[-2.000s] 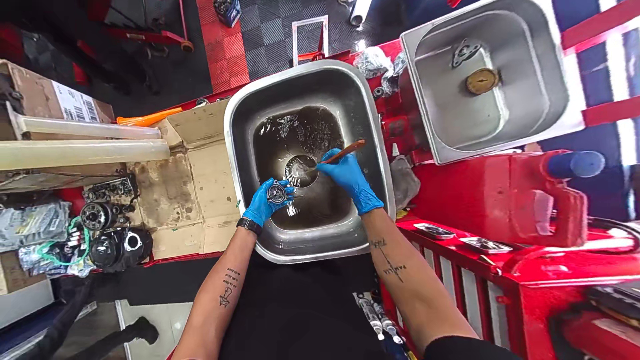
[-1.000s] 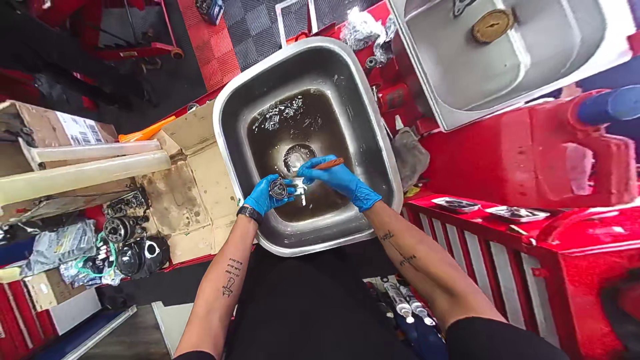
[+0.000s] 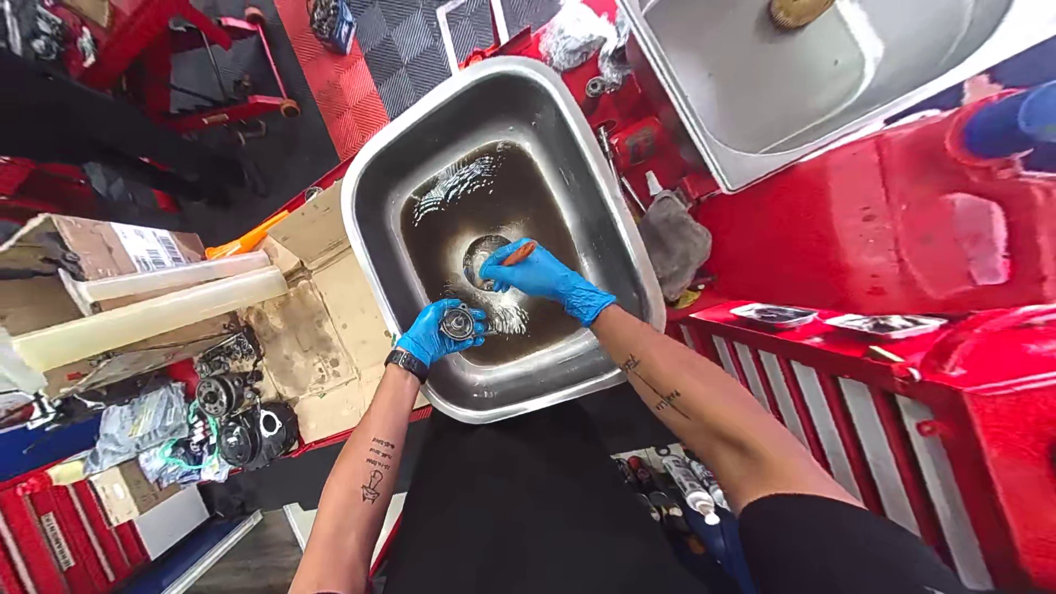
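A metal sink basin (image 3: 375, 330) holds dark liquid, with a round drain fitting (image 3: 478, 254) near its middle. My left hand (image 3: 441, 332), in a blue glove, holds a small round metal part (image 3: 456, 323) over the liquid by the basin's near left side. My right hand (image 3: 536, 276), gloved too, grips a tool by its orange-brown handle (image 3: 520, 253); it is over the drain, and the fingers hide the tool's working end. The hands are apart.
A second metal basin (image 3: 718, 107) with a round brown piece (image 3: 799, 10) stands at upper right, beside a red jug (image 3: 833, 223). A grey rag (image 3: 675, 239) lies right of the sink. Left are stained cardboard (image 3: 301, 346) and dark mechanical parts (image 3: 256, 433).
My right hand keeps hold of the orange-brown handle, and my left hand still holds the round metal part. The view has shifted.
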